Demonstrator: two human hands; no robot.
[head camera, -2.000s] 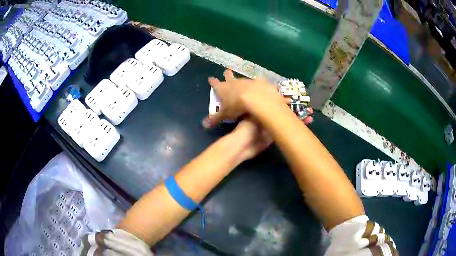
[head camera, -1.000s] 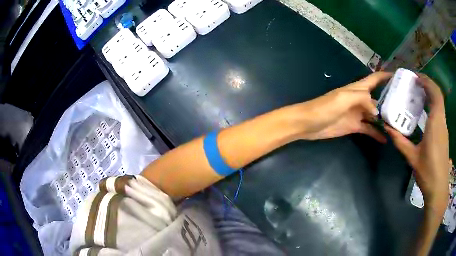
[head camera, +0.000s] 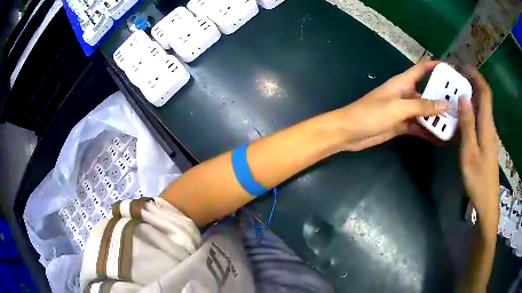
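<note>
A white adapter (head camera: 449, 91) is held at the right, above the mat near the rail, its slotted face turned towards me. My left hand (head camera: 403, 106) grips it from the left, with the thumb on the face. My right hand (head camera: 476, 131) is on its right side, fingers against the face; it is slightly blurred. Whether its two shells are fully joined cannot be told. A blue wrist strap (head camera: 246, 170) is on my left forearm, with a thin blue cord (head camera: 272, 209) hanging from it.
White adapters or covers (head camera: 160, 80) stand in a row at the upper left of the dark mat (head camera: 257, 109). A blue tray (head camera: 86, 43) is beyond them. A lined tote of covers (head camera: 109, 171) is at the left. White back covers (head camera: 509, 214) lie at the right edge.
Both hands moved right from mid-bench, and the view shifted. Since one second ago, the adapter has turned from its side to show its face, and my right fingers now lie on it.
</note>
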